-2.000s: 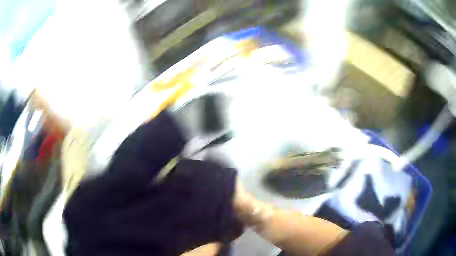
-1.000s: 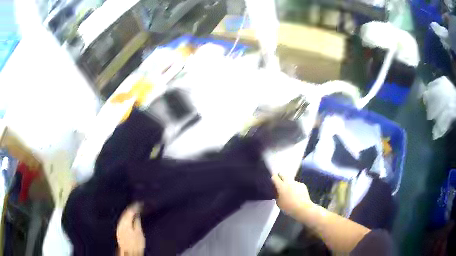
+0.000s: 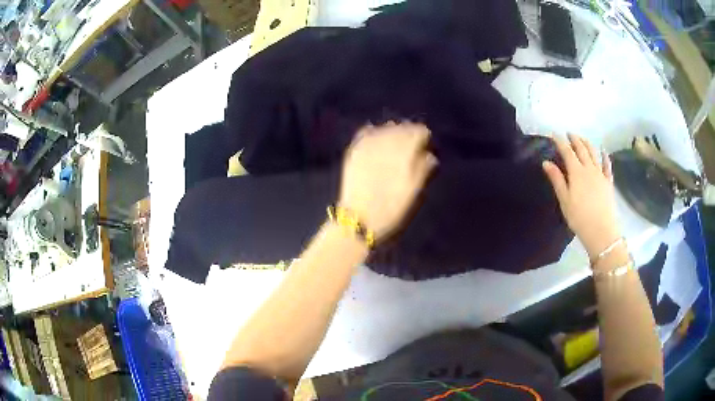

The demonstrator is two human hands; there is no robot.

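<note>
Black cloth pieces (image 3: 470, 204) lie spread over the white-covered table (image 3: 376, 317), several layers overlapping. My left hand (image 3: 386, 176), with a yellow bead bracelet, is on the middle of the cloth; its fingers are curled and blurred, and I cannot tell if they pinch the cloth. My right hand (image 3: 582, 186) rests at the right end of the cloth, fingers spread, palm down. The steam iron (image 3: 644, 186) is parked just right of my right hand. A pale board (image 3: 281, 23) shows partly beyond the cloth at the top.
A small black rectangle (image 3: 557, 30) lies on a grey pad at the upper right, with a black strap (image 3: 546, 70) below it. Blue baskets stand below the table at left (image 3: 149, 356) and right (image 3: 696, 313). Sewing machines (image 3: 55, 223) are at the left. A yellow item (image 3: 580, 348) shows at lower right.
The view has swung back over the table. The black cloth, held between both hands at its near edge before, now lies flat. My left hand has moved onto its middle, and my right hand has opened.
</note>
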